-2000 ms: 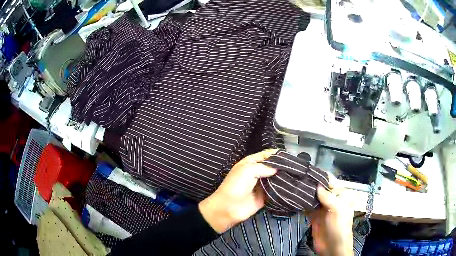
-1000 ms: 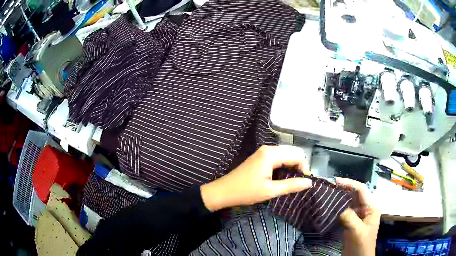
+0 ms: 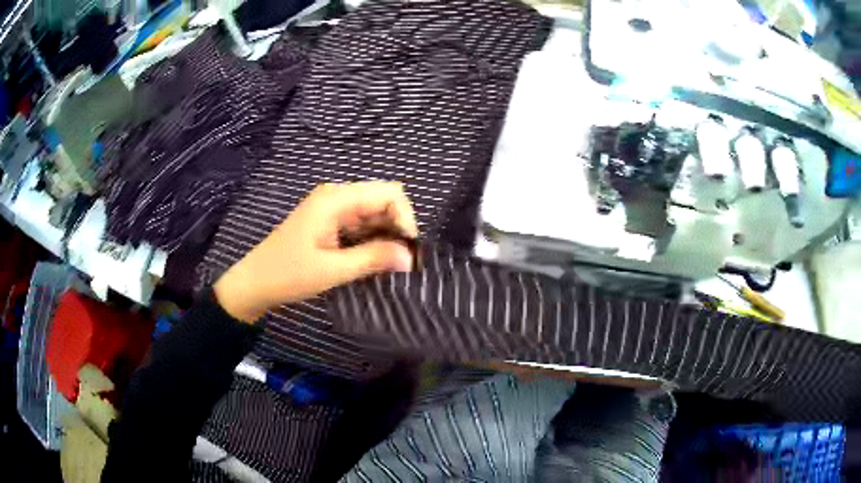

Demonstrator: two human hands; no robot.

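Observation:
My left hand [image 3: 326,250] pinches one end of a long dark striped sleeve [image 3: 566,316]. The sleeve is stretched sideways in front of the machine, along the table's front edge, and runs out of the picture at the right. My right hand is not in view. The large striped garment body [image 3: 378,141] lies flat on the table left of the machine, partly behind my left hand. The white overlock machine [image 3: 538,160] stands at the right, its dark needle area [image 3: 642,160] away from the sleeve.
A crumpled striped garment pile [image 3: 189,141] lies at the far left. A red plastic item [image 3: 90,340] and a white basket [image 3: 38,358] are lower left. A yellow-handled tool [image 3: 760,302] lies right of the machine. A blue crate [image 3: 788,453] is lower right. Grey-blue striped cloth [image 3: 472,429] is below the table edge.
My left hand has moved left and up, over the garment body. My right hand has left the picture. The striped piece, bunched between both hands before, is now stretched out long to the right.

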